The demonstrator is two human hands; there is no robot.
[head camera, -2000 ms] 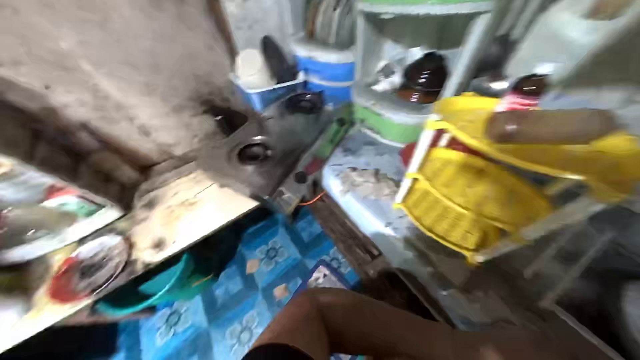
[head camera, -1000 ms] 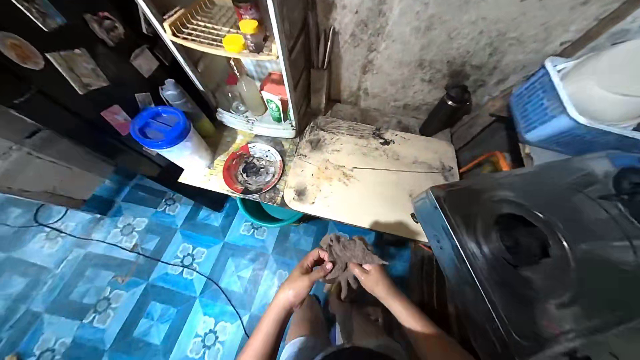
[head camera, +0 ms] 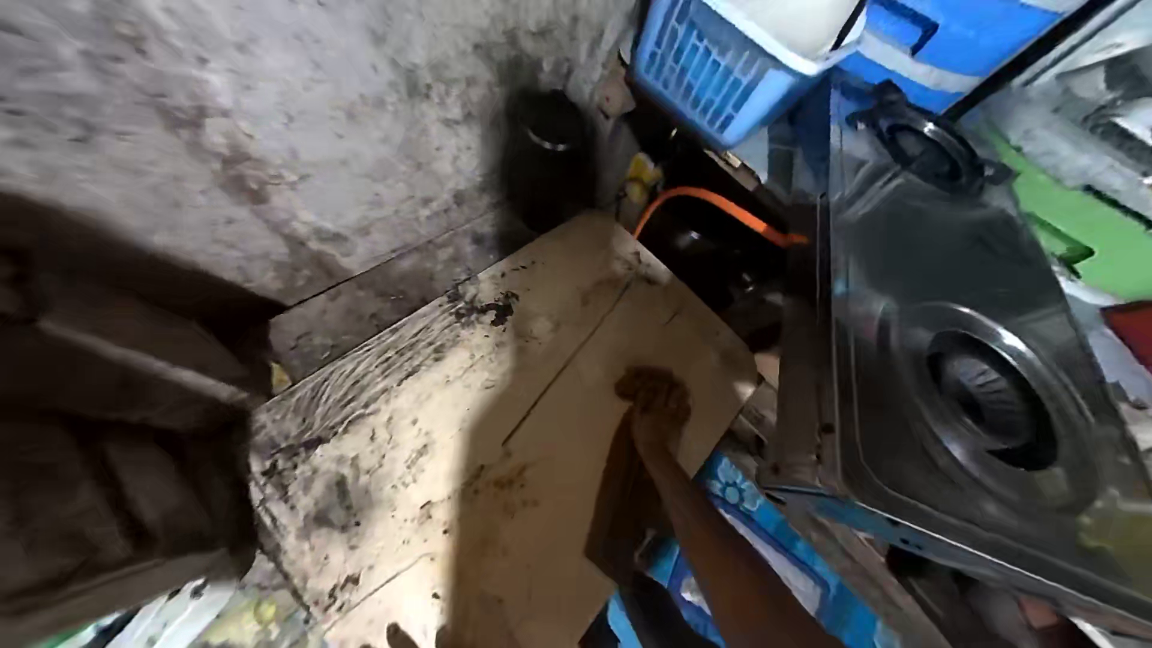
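Observation:
My right hand (head camera: 662,421) presses a bunched brown cloth (head camera: 637,382) onto the right part of a pale, dirt-stained board (head camera: 549,468). Its arm comes in from the bottom right and casts a dark shadow beside it. Black smudges and streaks mark the board's far left edge, with brown spots nearer its middle. At the bottom edge of the view, only what look like the fingertips of my left hand (head camera: 405,635) show over the board; the rest is hidden, so its grip cannot be told.
A metal gas stove (head camera: 909,270) stands right of the board, with an orange hose (head camera: 720,205) behind. A dark bottle (head camera: 547,162) stands by the stained wall (head camera: 297,117). A blue basket (head camera: 711,76) sits beyond. Dark shelf-like structure (head camera: 117,432) rises at left.
One second ago both hands held the grey-brown cloth together in front of the board; now the right hand has it on the board. The view has swung right and closer to the board.

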